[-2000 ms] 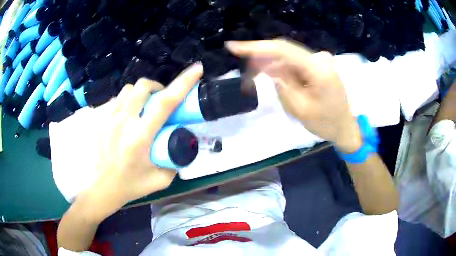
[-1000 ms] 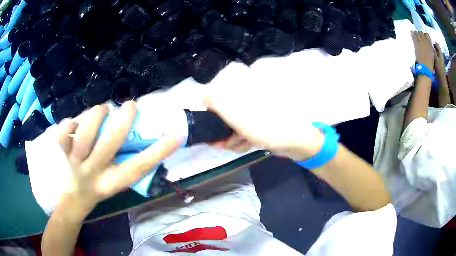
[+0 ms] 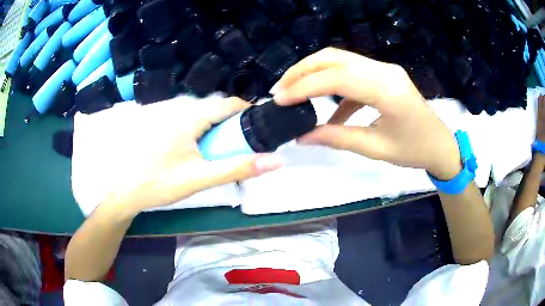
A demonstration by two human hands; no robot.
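Note:
A light-blue housing [image 3: 226,138] lies in my left hand [image 3: 173,158], held between thumb and fingers above the white padding. A black ribbed end cap [image 3: 279,124] sits on the housing's right end. My right hand [image 3: 358,113] grips the cap, with the thumb below and the fingers on top. The far end of the housing is hidden in my left hand.
A large heap of black end caps [image 3: 215,48] lies behind my hands. Blue housings [image 3: 55,87] are piled at the back left. White padding [image 3: 311,185] lines the green table [image 3: 36,179]. A co-worker's arm [image 3: 529,179] is at the right edge.
Two blue housings were at my left hand earlier; only one shows now. The capped housing is more clearly in view. My right hand has turned from lying across the cap to gripping its end.

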